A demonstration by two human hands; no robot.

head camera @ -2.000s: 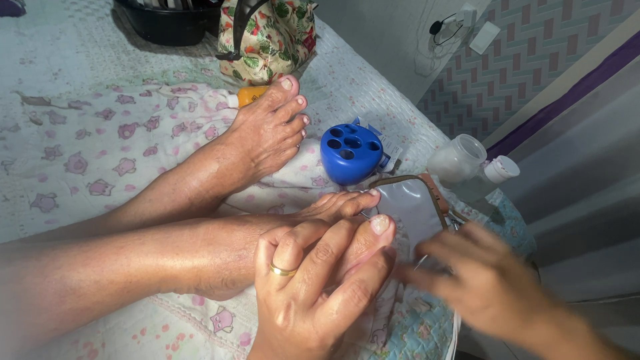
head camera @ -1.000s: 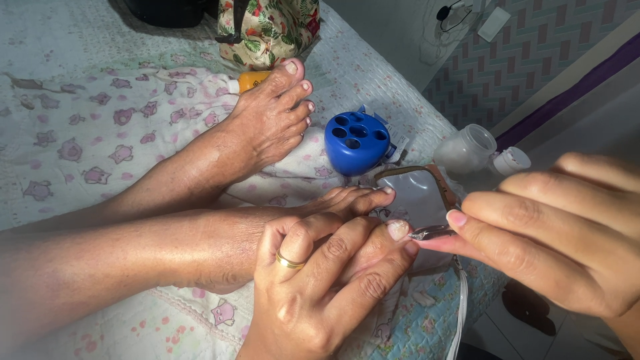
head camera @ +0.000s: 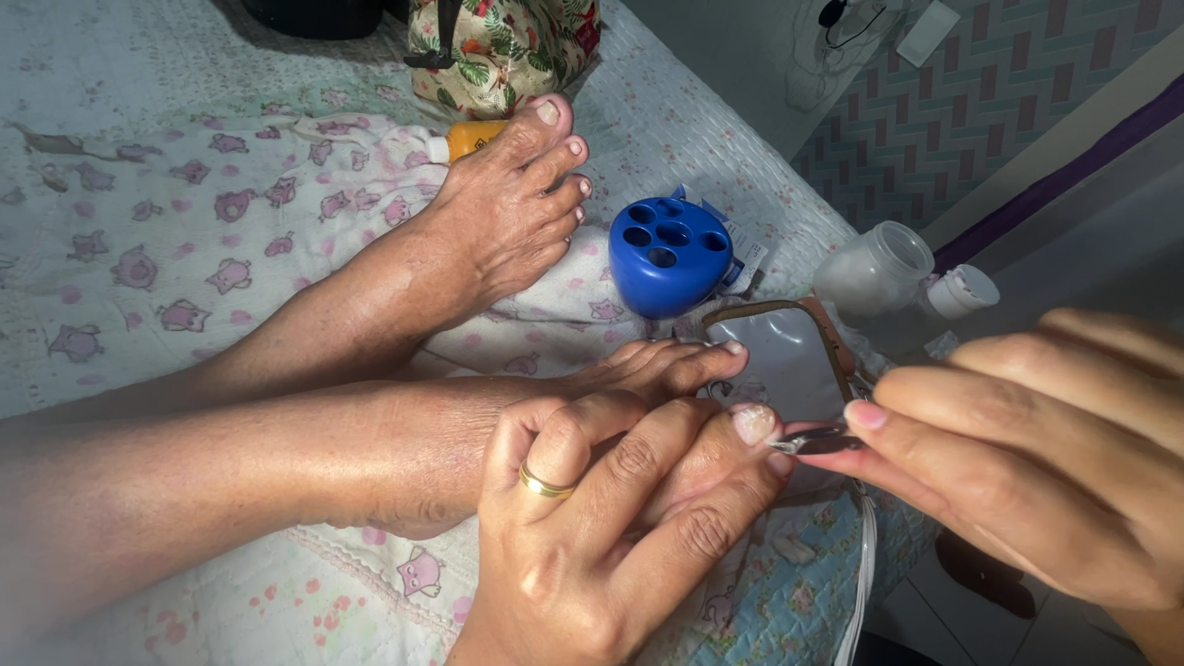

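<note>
My left hand, with a gold ring, is closed around the front of a person's nearer foot, its fingers beside the big toe. The toenail has a whitish, rough patch. From the right, my right hand holds a small metal nipper between thumb and fingers, its tip at the edge of that big toenail. The person's other foot rests on a printed cloth farther back.
Behind the toes stand a blue holder with round holes and a clear-fronted pouch. Clear plastic containers are at the bed's right edge. An orange bottle and a floral bag lie beyond the other foot.
Two seconds ago my right hand was blurred beside the pouch; now it is at the big toe with the nipper. My left hand keeps its hold on the foot.
</note>
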